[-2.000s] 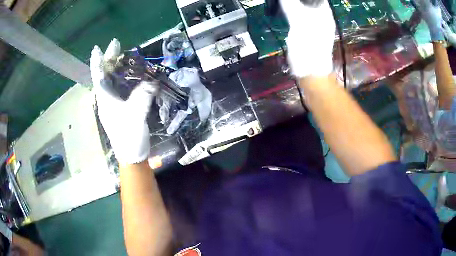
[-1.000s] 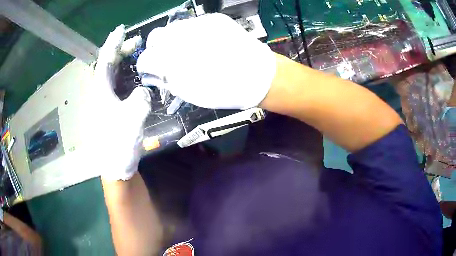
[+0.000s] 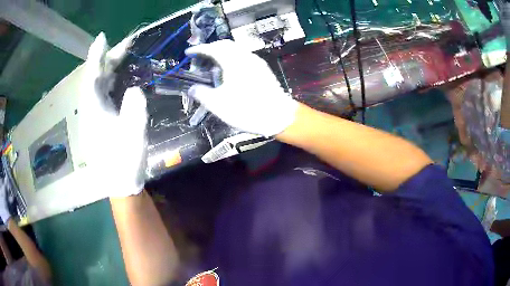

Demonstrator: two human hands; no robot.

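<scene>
My left hand (image 3: 126, 128), in a white glove, is at the left of the black mat, fingers up and blurred, around a dark wired unit (image 3: 134, 70). Blue wires (image 3: 170, 42) run from the unit towards the upper right. My right hand (image 3: 243, 89), also in a white glove, is to the right of it, with thumb and fingers closed around dark grey strips (image 3: 187, 79) that point at the unit. The strips' right ends are hidden in the glove. No screwdriver shows in my right hand.
A silver-white feeder (image 3: 265, 28) stands at the far edge, a crumpled grey cloth (image 3: 207, 25) beside it. A white bracket (image 3: 223, 149) lies at the near edge. Black cables (image 3: 358, 61) hang at right. A dark item (image 3: 50, 158) lies on a grey pad at left. Another person's gloved hand (image 3: 6, 198) shows far left.
My right hand came from the far right to the unit, then drew slightly right, uncovering strips and wires. My left hand moved slightly left. The view has shifted.
</scene>
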